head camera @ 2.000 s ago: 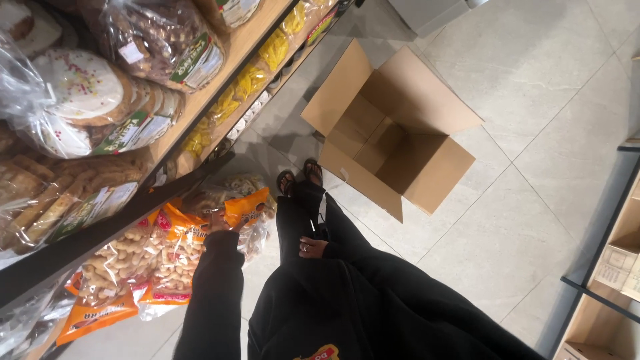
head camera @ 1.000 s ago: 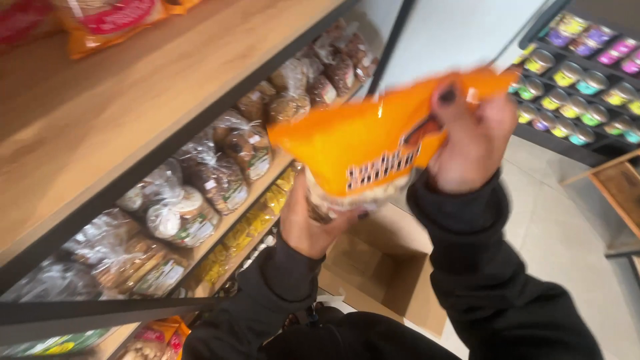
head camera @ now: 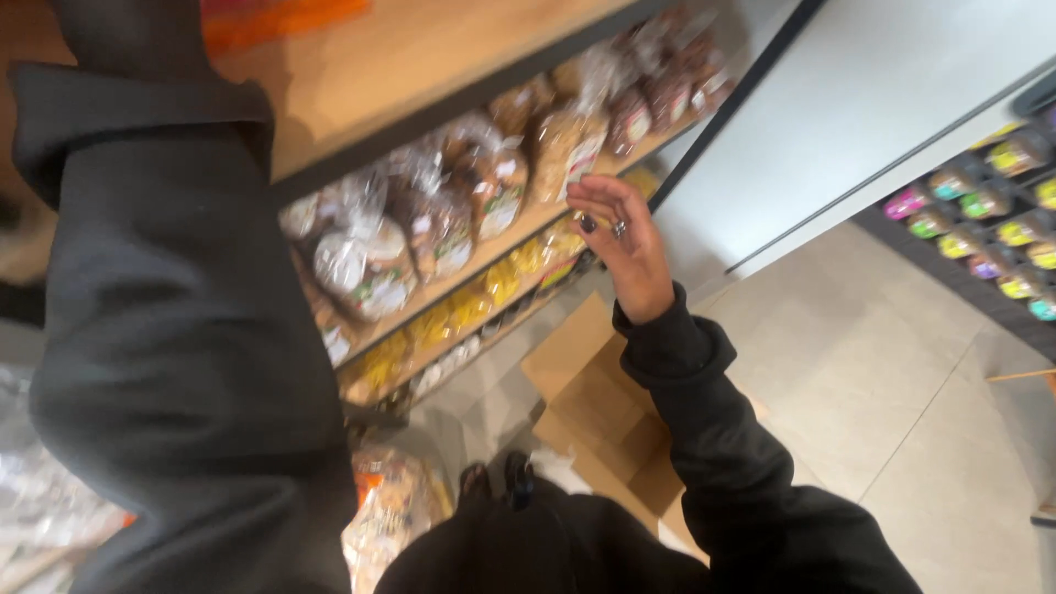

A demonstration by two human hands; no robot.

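My right hand is raised in front of the lower shelves with its fingers apart and a ring on one finger, holding nothing. My left arm, in a black sleeve, reaches up over the wooden upper shelf at the left; the left hand itself is beyond the top edge of the view. Part of an orange bag lies on that shelf near the raised arm. Below, clear bags of baked goods stand in a row. A bag with orange print is low beside my feet.
An open cardboard box stands on the tiled floor right of my feet. Yellow packages line a lower shelf. A white panel rises at the right, with a dark rack of colourful packed goods beyond it.
A second ago both hands held an orange bag; now the right hand is empty. The left arm has moved up and left, over the upper shelf, its hand leaving the view.
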